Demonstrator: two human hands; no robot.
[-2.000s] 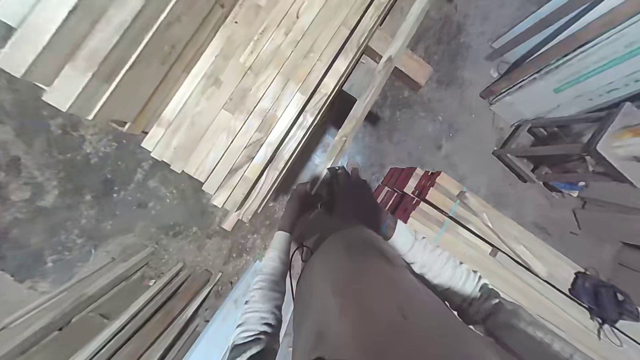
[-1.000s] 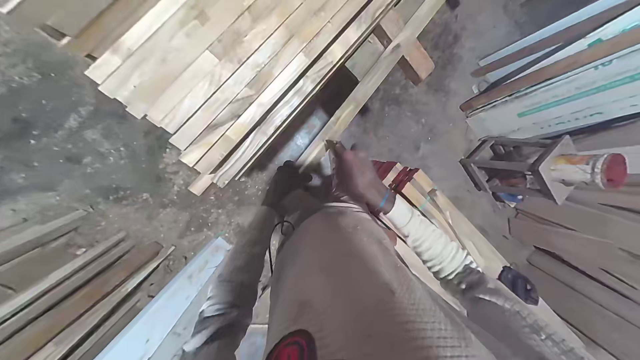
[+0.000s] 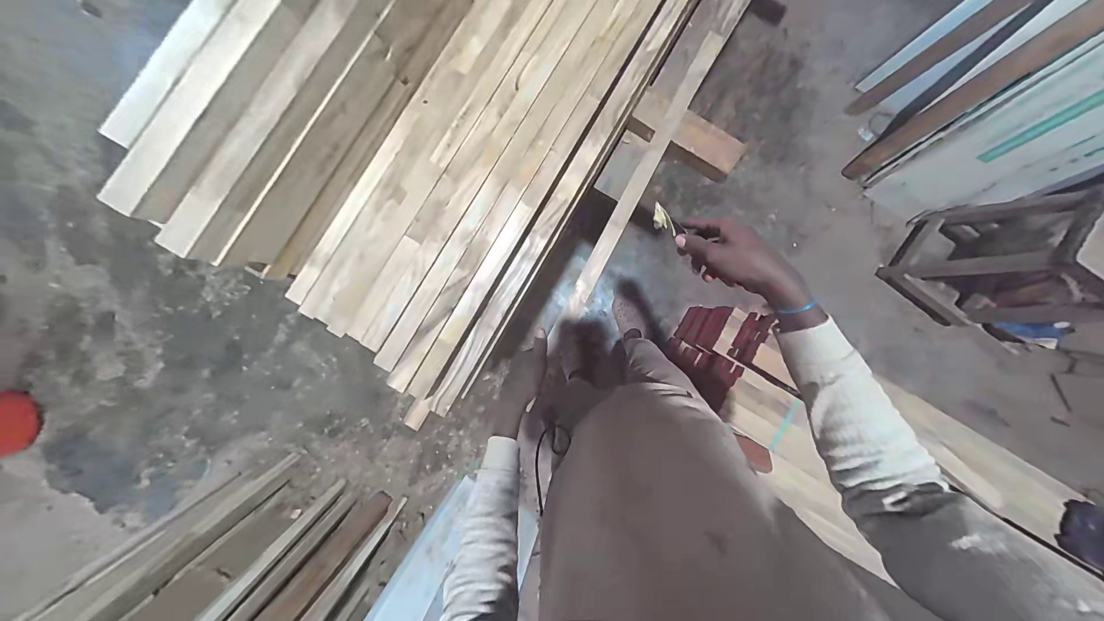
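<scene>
My right hand (image 3: pixel 733 256), with a blue band at the wrist, is raised right of a long narrow wood strip (image 3: pixel 642 177). Its fingers pinch a small pale, yellowish sliver (image 3: pixel 662 217), perhaps a wood shaving. Low beside the near end of the strip is my left hand (image 3: pixel 522 379), dark and partly in shadow; whether it grips anything cannot be told. The strip lies along the right side of a wide stack of pale wood boards (image 3: pixel 483 181), across a short timber block (image 3: pixel 694 138). My feet are near the strip's end.
Bundled boards with red-painted ends (image 3: pixel 716 345) lie at right, a wooden stool frame (image 3: pixel 992 259) beyond them. Panels and planks (image 3: pixel 992 95) fill the upper right. More planks (image 3: pixel 259 552) lie lower left, near a blue-white board (image 3: pixel 431 552). A red round object (image 3: pixel 17 423) is at the left edge.
My hands were close together at the strip's near end; now they are apart. My right hand has moved out to the right with the sliver in its fingers.
</scene>
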